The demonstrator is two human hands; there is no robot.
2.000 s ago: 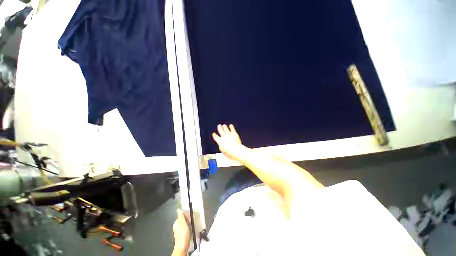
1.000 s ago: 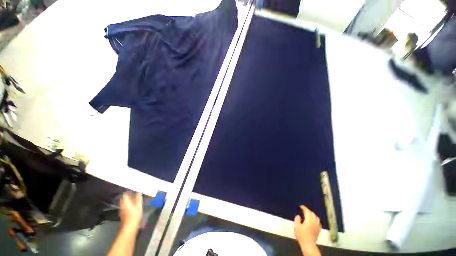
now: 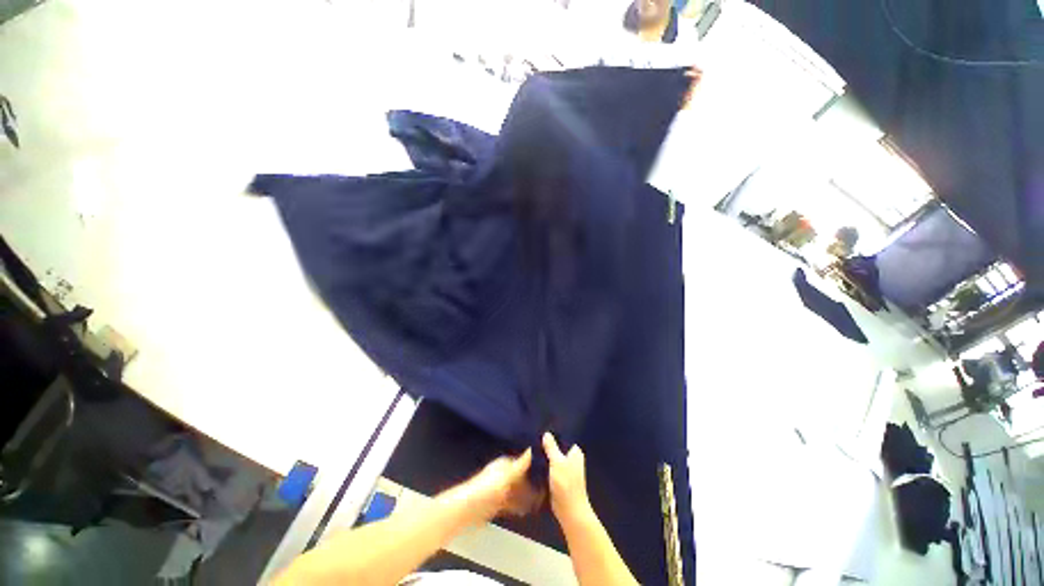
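Observation:
A loose sheet of navy fabric (image 3: 458, 263) is lifted in folds over the silver rail and the flat navy fabric (image 3: 624, 492). My left hand (image 3: 512, 478) and my right hand (image 3: 566, 475) are close together, both gripping its near edge. At the far side a person's hand (image 3: 691, 82) holds its far corner. The silver rail (image 3: 361, 464) shows only at its near end, with blue end blocks (image 3: 298, 481); the cloth hides the rest. A patterned gold bar (image 3: 670, 521) lies near the flat fabric's right edge.
A person (image 3: 653, 16) is at the far end of the white table (image 3: 172, 263). A small bar (image 3: 672, 207) lies on the far right of the flat fabric. A black bundle with a white band (image 3: 919, 490) and cut strips (image 3: 998, 515) are at the far right.
The loose fabric left of the rail has been taken hold of, lifted and drawn right over the rail. My hands have come together on its near edge. The view has shifted.

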